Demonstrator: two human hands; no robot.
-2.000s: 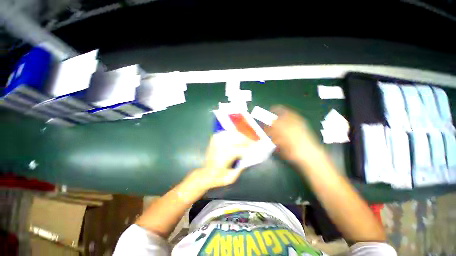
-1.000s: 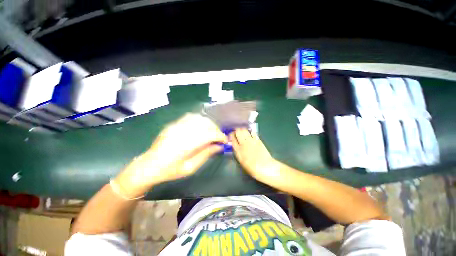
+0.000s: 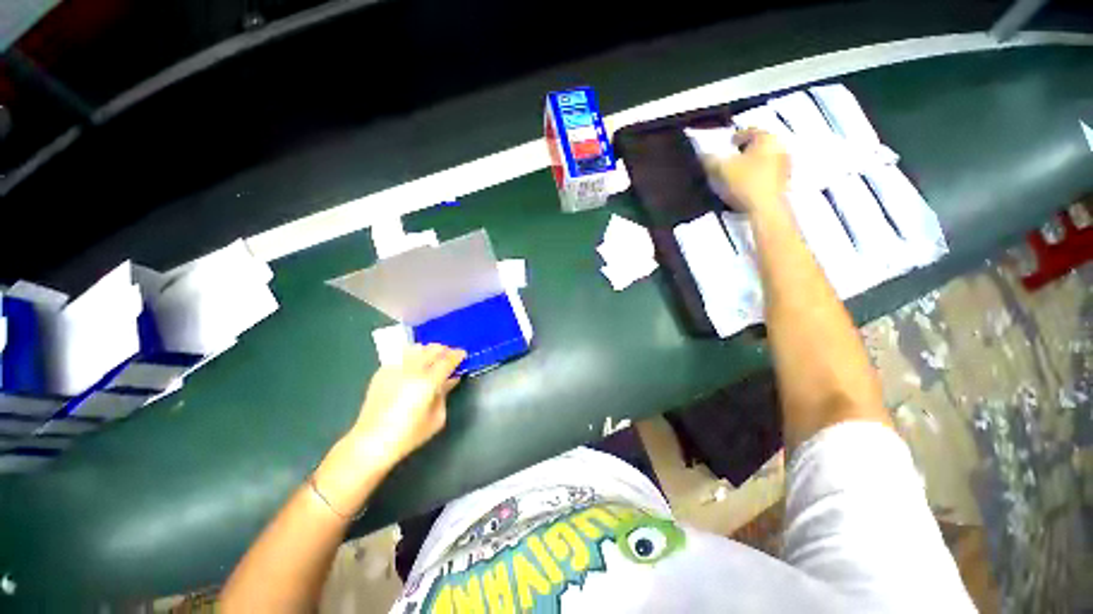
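Note:
A retail carton (image 3: 476, 332) lies on the green bench, its flaps open and a bright blue panel showing. My left hand (image 3: 409, 396) grips its near left edge between thumb and fingers. My right hand (image 3: 753, 172) reaches over the black compartment tray (image 3: 662, 180) and pinches a wrapped pouch (image 3: 716, 146) at the back row's left end. More pouches (image 3: 716, 278) lie in two rows in the tray; my right forearm hides part of the front row.
Open cartons (image 3: 102, 342) with white flaps stand at left. A closed carton (image 3: 580, 148) stands by the pale rail (image 3: 462, 170), near the tray. White slips (image 3: 627, 251) lie on the bench. A red crate (image 3: 1064, 250) shows at right.
The view has turned right. My right hand has left the carton and gone to the tray, taking hold of a pouch. My left hand stays at the carton, whose blue panel now shows fully.

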